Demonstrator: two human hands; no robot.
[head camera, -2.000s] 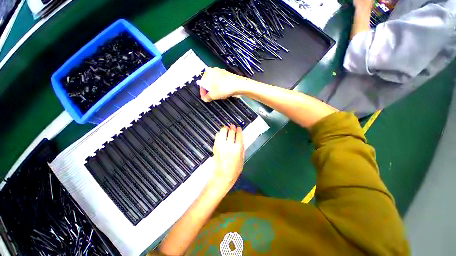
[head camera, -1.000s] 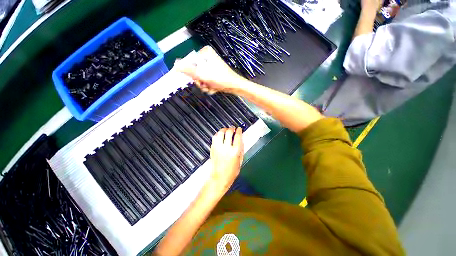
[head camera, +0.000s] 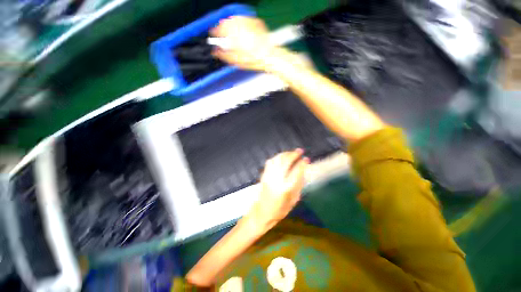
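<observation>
The picture is blurred. A row of long black housings (head camera: 240, 145) lies side by side on a white sheet (head camera: 163, 142). My right hand (head camera: 243, 44) is over the right part of the blue bin (head camera: 165, 60), its fingers curled. A short white piece, apparently a white hand tool, sticks out of its left side. Small black parts (head camera: 197, 60) show in the bin left of the hand. My left hand (head camera: 284, 179) rests at the lower right edge of the housings; whether its fingers grip anything cannot be told.
A black tray of thin parts (head camera: 114, 194) lies left of the sheet, with another white-edged sheet (head camera: 51, 211) beyond it. A black tray (head camera: 365, 54) with a heap of thin parts is at upper right. Part of a person's grey clothing (head camera: 508, 114) shows at the right edge.
My right hand has moved from the housings' upper ends up and over the blue bin. The view has turned, so bench things sit further right. My left hand stays by the housings' lower edge.
</observation>
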